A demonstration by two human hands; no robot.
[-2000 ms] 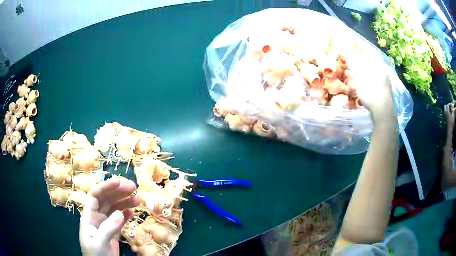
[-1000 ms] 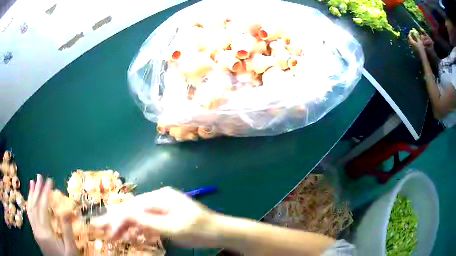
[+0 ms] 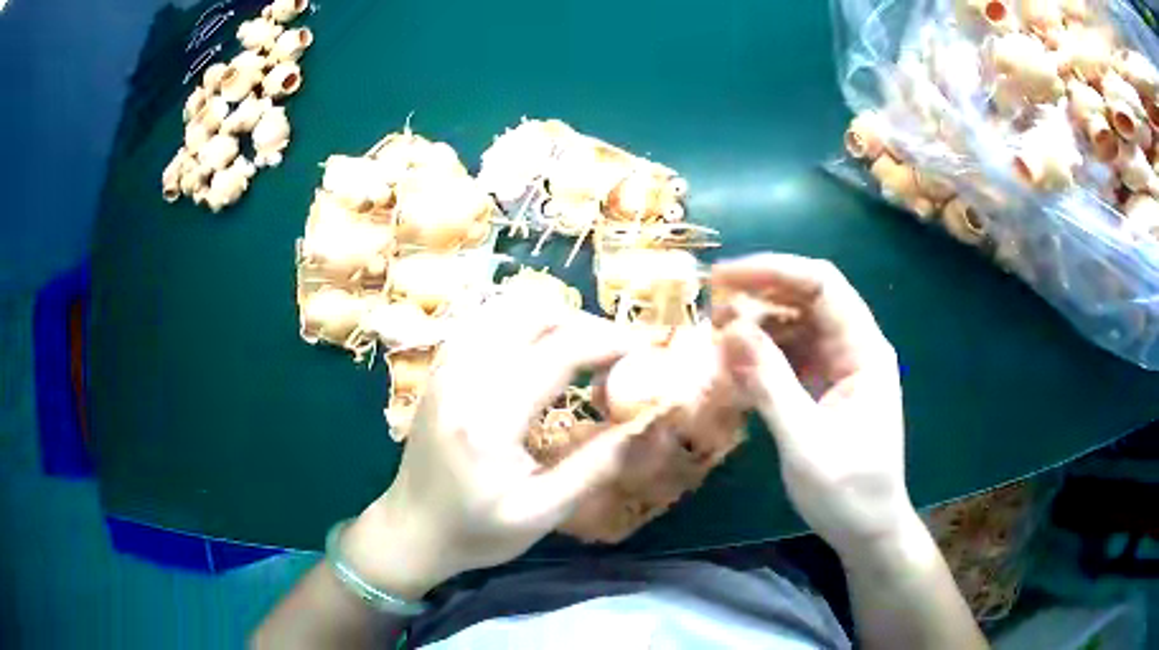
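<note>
Peach moulded shots with rounded parts and thin rods lie heaped mid-table. My left hand holds a pale rounded moulded part between thumb and fingers, above the heap's near end. My right hand is at the part's right side, its thumb and fingers closed on a small peach piece; the piece is blurred, and I cannot tell if it is joined to the rounded part. The blue-handled cutters are not clearly visible.
Loose peach parts lie at the upper left. A clear plastic bag full of parts stands at the right. Thin scrap sprues show below the table edge at lower right. A blue tray is beyond the left edge.
The view has turned down and left, so the bag sits farther right. Both hands have come together over the heap and now hold a part; the dark tool by my right hand no longer shows.
</note>
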